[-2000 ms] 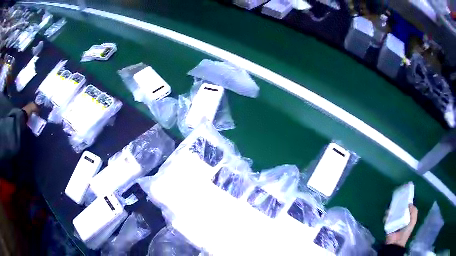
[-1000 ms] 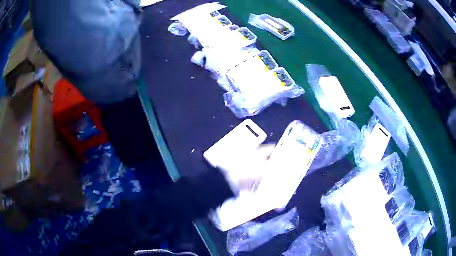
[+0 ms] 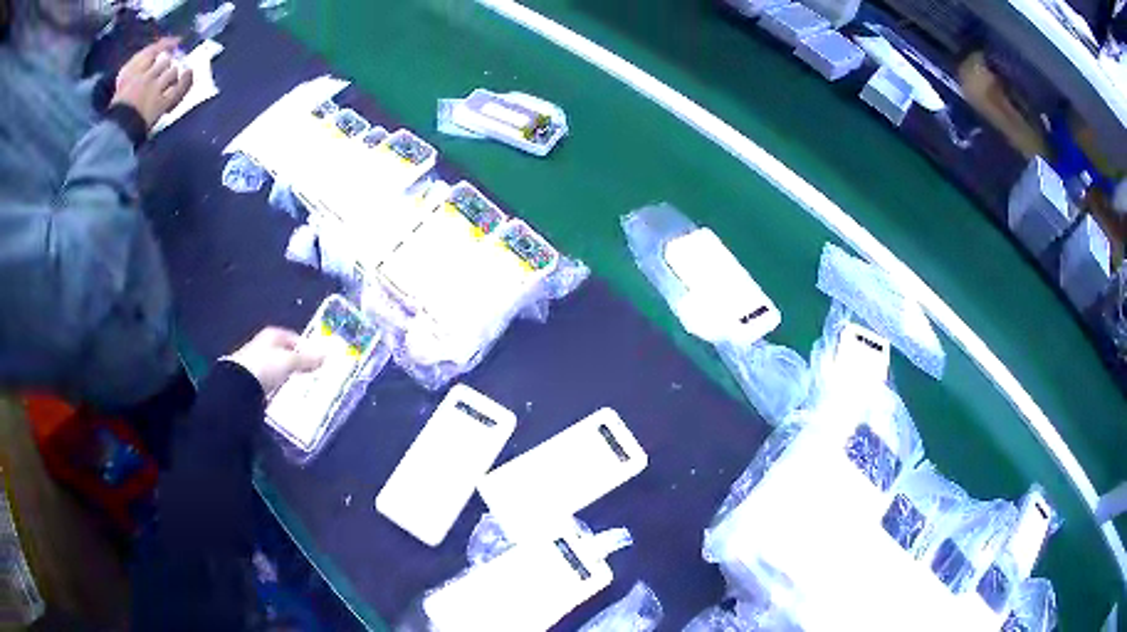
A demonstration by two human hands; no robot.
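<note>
My left hand (image 3: 279,358), in a dark sleeve, is at the left of the black mat. Its fingers are closed on the near edge of a bagged device with a yellow-marked end (image 3: 324,393). That device is beside a bagged group with yellow-marked ends (image 3: 426,266). Three white slabs with dark windows lie nearer: one alone (image 3: 445,469), one beside it (image 3: 556,475) and one lower down (image 3: 513,593), with clear plastic around the lower ones. My right hand is not in view.
A bright row of bagged devices (image 3: 828,543) is at the lower right. Bagged devices lie on the green area, one at centre (image 3: 719,290) and one farther back (image 3: 513,121). Another person's hand (image 3: 151,84) and grey-blue sleeve are at upper left. A red bin (image 3: 87,457) is below left.
My left hand has moved up and left with the yellow-marked device to beside the bagged group. My right hand, seen earlier with a white device, is out of the picture. The view has shifted.
</note>
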